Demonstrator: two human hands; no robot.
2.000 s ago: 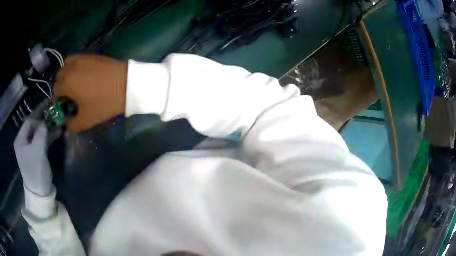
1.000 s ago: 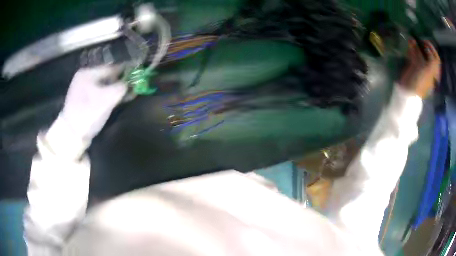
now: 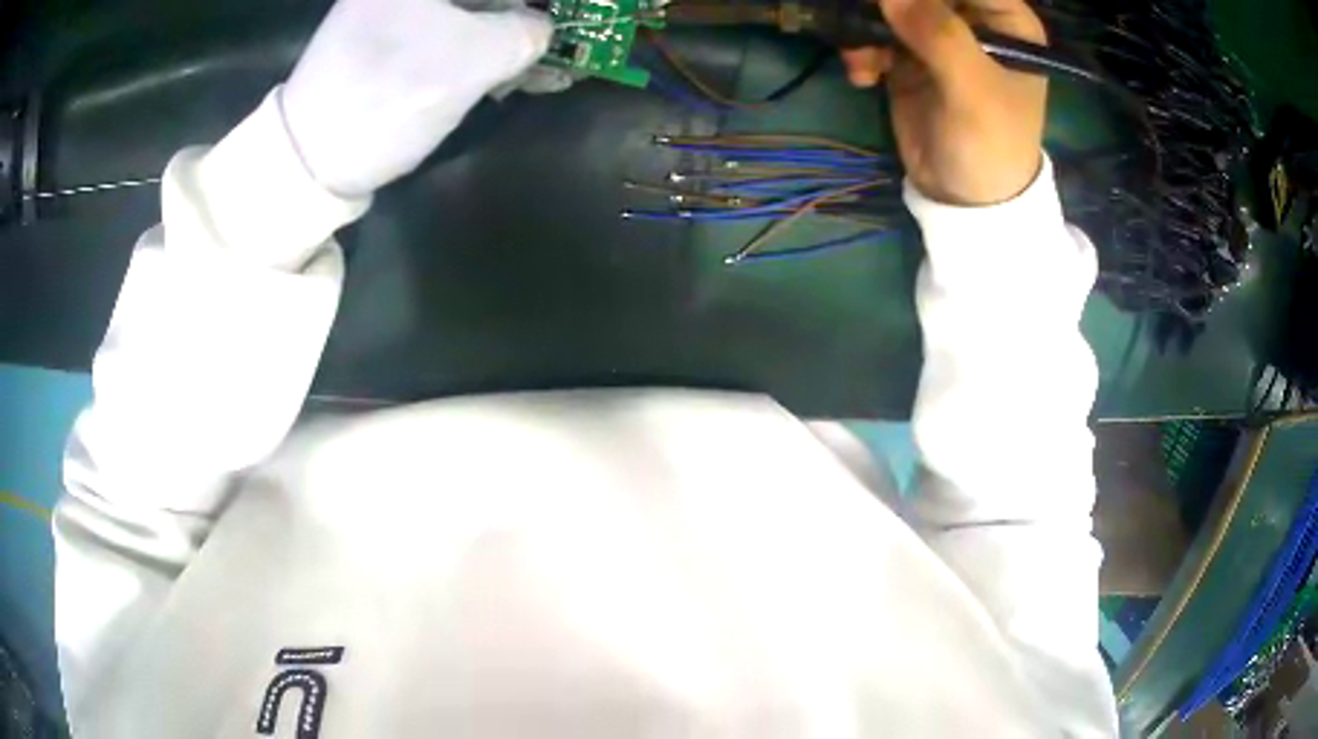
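Note:
My left hand [image 3: 419,87], in a white glove, holds a small green circuit board [image 3: 596,41] at the top of the view. My bare right hand [image 3: 966,94] grips a soldering iron [image 3: 810,20] with a dark cable. The iron points left and its tip end is at the board's right edge; I cannot tell whether it touches. Blue and brown wires [image 3: 788,173] with stripped ends lie on the bench below, between my hands. A brown and a blue wire also run from near the board to the right.
A thick bundle of black power cords [image 3: 1171,188] lies on the dark green bench [image 3: 477,289] at the right. A thin silvery line [image 3: 101,188] runs at the left. Blue crates [image 3: 1272,606] stand at the lower right.
My right hand has come back from the far right with the iron, next to the board. The view has shifted; the board now shows at the top centre. The silver tube is out of view.

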